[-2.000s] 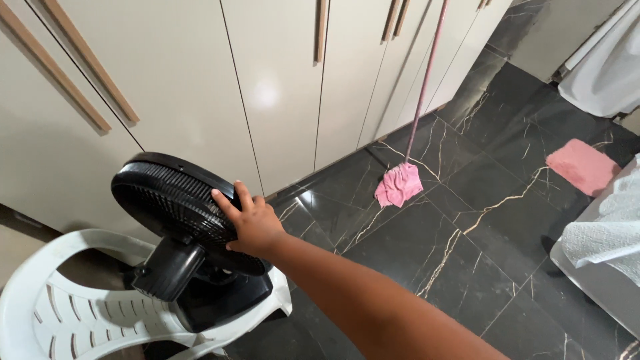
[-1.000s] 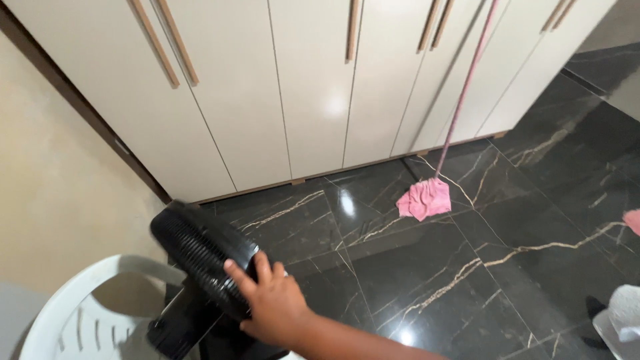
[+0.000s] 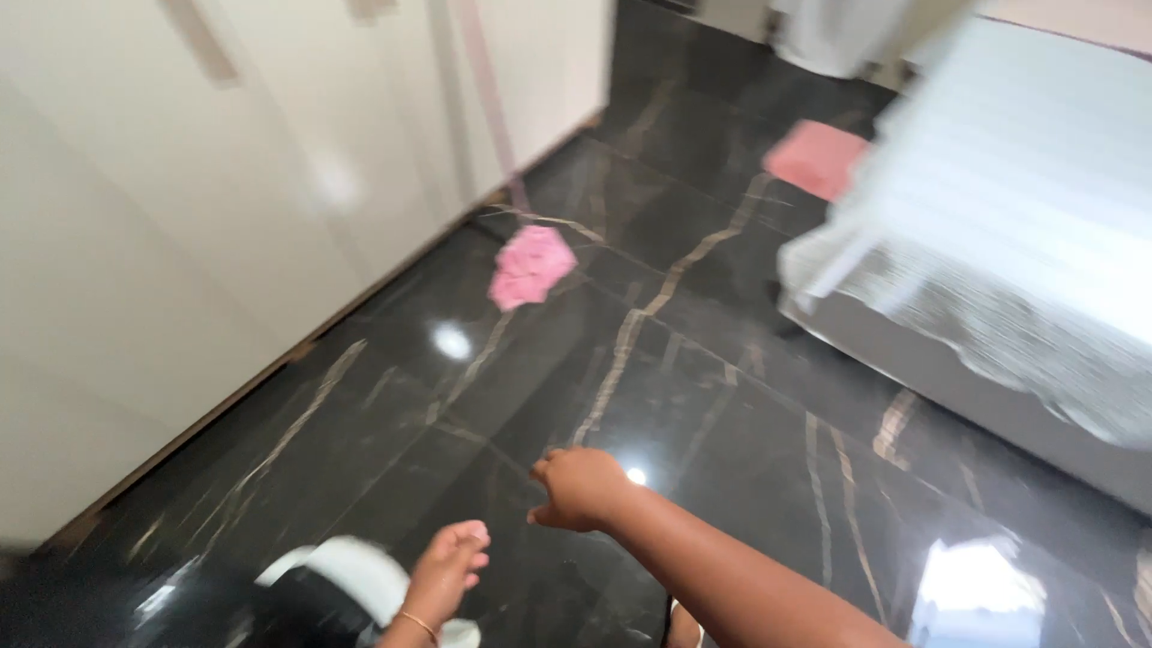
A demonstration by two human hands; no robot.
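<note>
My right hand [image 3: 580,489] is held over the dark tiled floor with its fingers bent and nothing seen in them. To its lower left, my left hand [image 3: 447,571], with a thin bracelet at the wrist, has its fingers loosely curled and holds nothing visible. Beside the left hand, at the bottom left, are a blurred black shape, likely the fan [image 3: 297,603], and part of the white plastic chair [image 3: 360,576]. A pink cloth [image 3: 533,267] lies on the floor at the foot of a pink pole [image 3: 490,108] that leans by the cabinet.
A cream cabinet [image 3: 180,270] with long handles runs along the left. At the right stands a bed [image 3: 1017,189] with a white cover. A pink mat [image 3: 817,159] lies near its far end, and a white cloth [image 3: 832,31] hangs beyond. Part of a foot [image 3: 686,625] shows at the bottom.
My right hand has come off the black fan that it touched in both earlier frames. My left hand has come into sight. The view has swung to the right.
</note>
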